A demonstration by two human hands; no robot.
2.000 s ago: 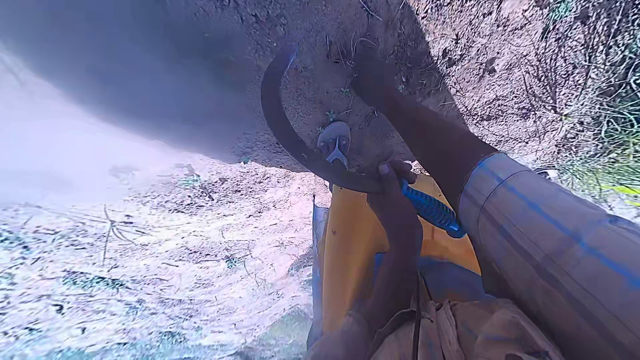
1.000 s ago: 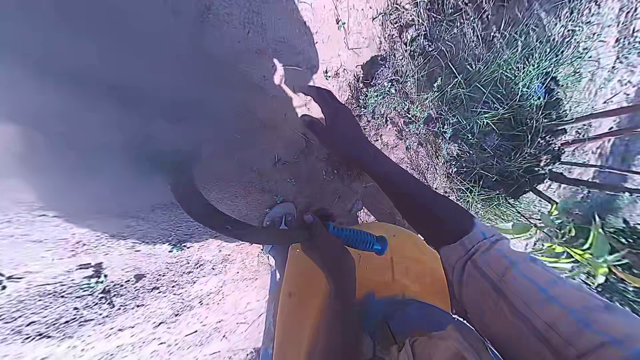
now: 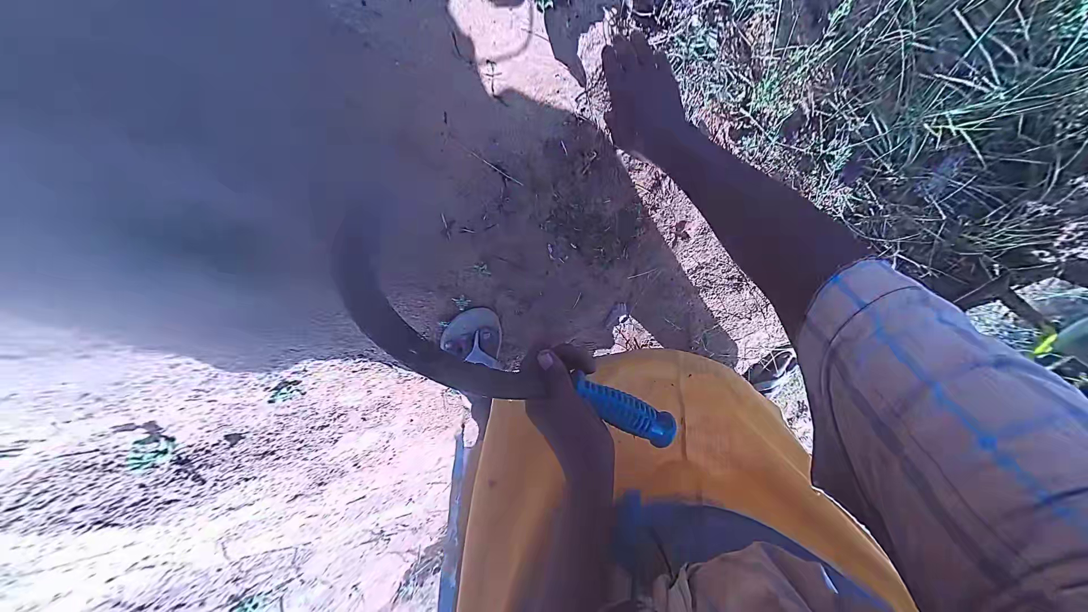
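A sickle with a curved dark blade [image 3: 395, 331] and a ribbed blue handle [image 3: 625, 410] lies across the middle of the view. My left hand [image 3: 561, 382] is closed around it where the blade meets the handle. The blade's far end fades into a blurred dark area. My right hand [image 3: 637, 89], at the end of a plaid sleeve [image 3: 943, 425], reaches out over the ground beside the grass. Its fingers are extended in shade, and I see nothing held in them. Beneath the sickle handle is a yellow cloth or bag [image 3: 722, 408] against my body.
My shod foot [image 3: 473, 336] stands on bare soil just past the blade. Dense grass and thin stems [image 3: 926, 127] fill the upper right. Small weeds [image 3: 151, 450] dot the sunlit soil at the lower left. A large blurred grey shape [image 3: 170, 170] covers the upper left.
The view has shifted, with more grass in it than two seconds ago. The sickle stays in my left hand. My right hand's fingers, spread apart one second ago, now lie closer together.
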